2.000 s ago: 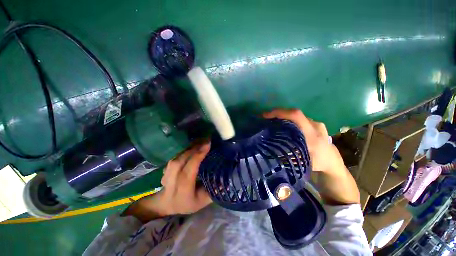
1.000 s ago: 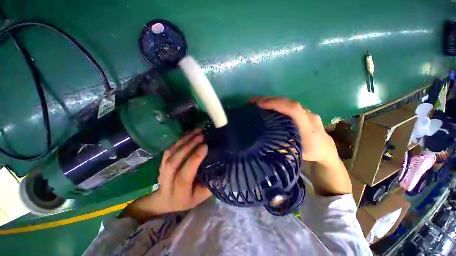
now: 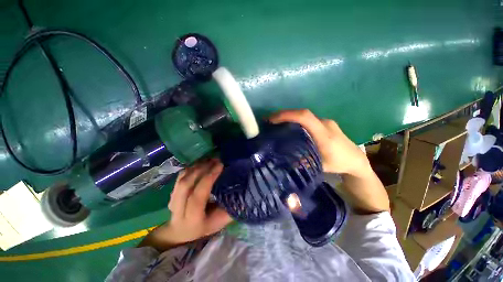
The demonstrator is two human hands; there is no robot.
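A dark navy fan unit (image 3: 262,182) is held in both hands over the lap, its slotted cage up against the off-white buffing wheel (image 3: 237,102). The fan base (image 3: 322,216) points down to the right. My left hand (image 3: 193,199) grips the cage's left side. My right hand (image 3: 331,144) grips its upper right side. The wheel sits on the end of the green and black bench grinder (image 3: 135,160). The near face of the cage at the wheel is dark, so exact contact is hard to see.
A dark round part (image 3: 194,56) lies behind the grinder. A black cord (image 3: 69,104) loops at the left, above a paper sheet (image 3: 21,216). A pale-handled tool (image 3: 412,80) lies on the green bench (image 3: 309,33). Cardboard cartons (image 3: 427,171) and a pink housing (image 3: 471,193) are at the right.
The fan unit has turned in my hands; its base, tucked in a second ago, sticks out to the lower right again. Both hands keep hold. The whole view has shifted slightly.
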